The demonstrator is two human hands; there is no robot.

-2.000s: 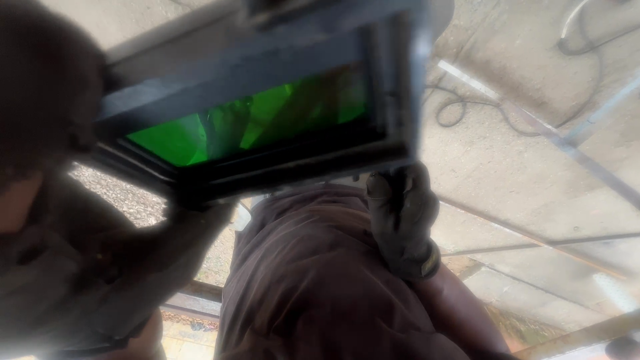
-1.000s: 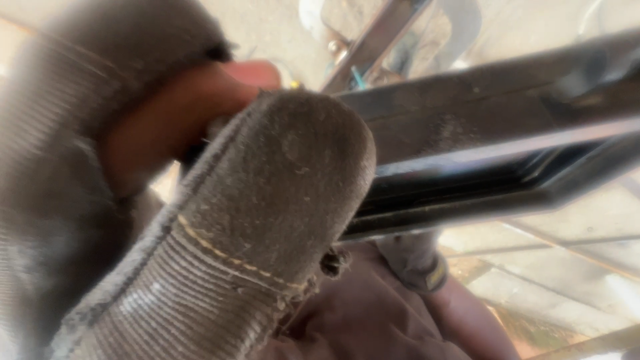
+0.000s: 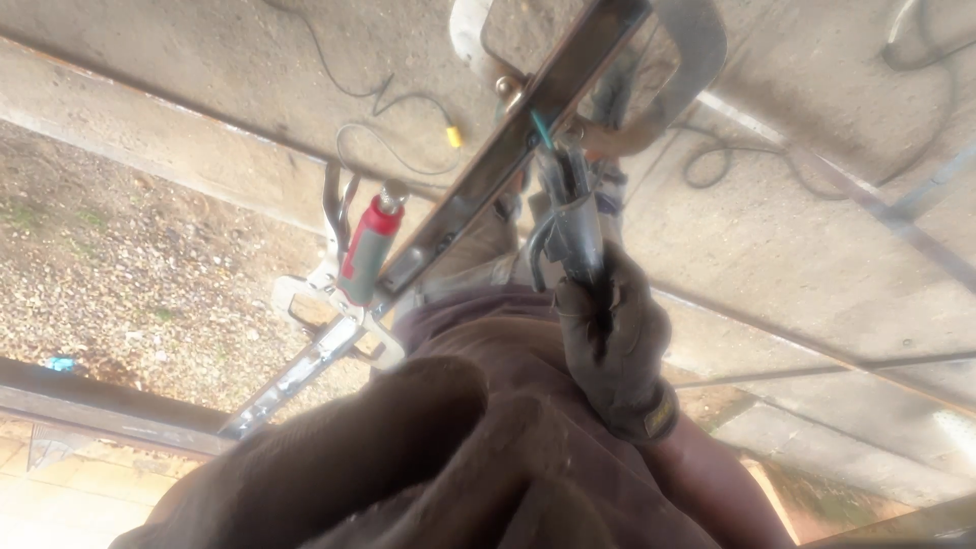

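My right hand (image 3: 616, 351), in a dark work glove, grips a welding electrode holder (image 3: 576, 229) right of centre. A teal electrode (image 3: 542, 130) sticks out of its jaws beside a dark steel bar (image 3: 488, 160) that runs diagonally. My left hand (image 3: 366, 457), gloved, is very near the camera at the bottom, large and blurred; its fingertips and anything it may hold cannot be made out. Locking pliers with a red and grey handle (image 3: 371, 252) sit on the bar's lower part. Another clamp with broad curved jaws (image 3: 690, 76) is at the bar's upper part.
Thin cables (image 3: 724, 156) loop over the concrete ground, one with a yellow connector (image 3: 454, 136). Long metal strips cross the concrete. Gravel (image 3: 152, 282) lies at the left, beside a steel beam (image 3: 114, 415). My legs are partly visible under the bar.
The welding mask with its green window, in front of the camera earlier, is out of view. My left hand has moved lower in the view. The bar and locking pliers now show.
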